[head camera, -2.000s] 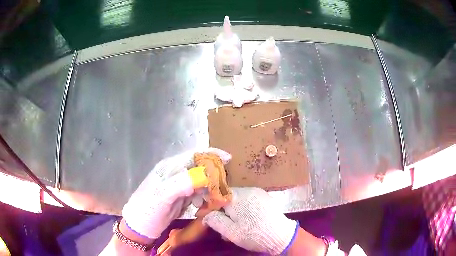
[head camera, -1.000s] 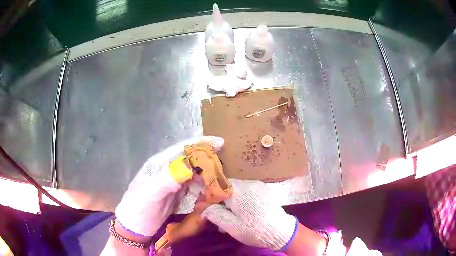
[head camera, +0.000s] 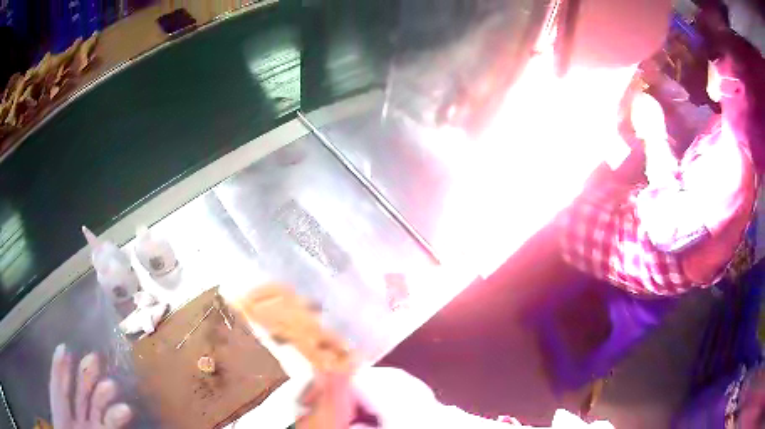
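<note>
The tan-orange moulded part is blurred and raised beside the right edge of the brown cardboard. My right hand, in a white glove and washed out by glare, holds its lower end. My left hand is at the lower left, cut off by the frame edge, with its fingers apart and nothing seen in it. A small round cap and thin pale sticks lie on the cardboard.
Two white squeeze bottles and a crumpled white cloth stand behind the cardboard. A green conveyor runs beyond the metal table. Tan parts lie at the far left. A person in checked clothing is at the right, past strong glare.
The view has turned to the right. My left hand has let go of the tan part and is apart from it. My right hand has carried the part up to the right. A second stick shows on the cardboard.
</note>
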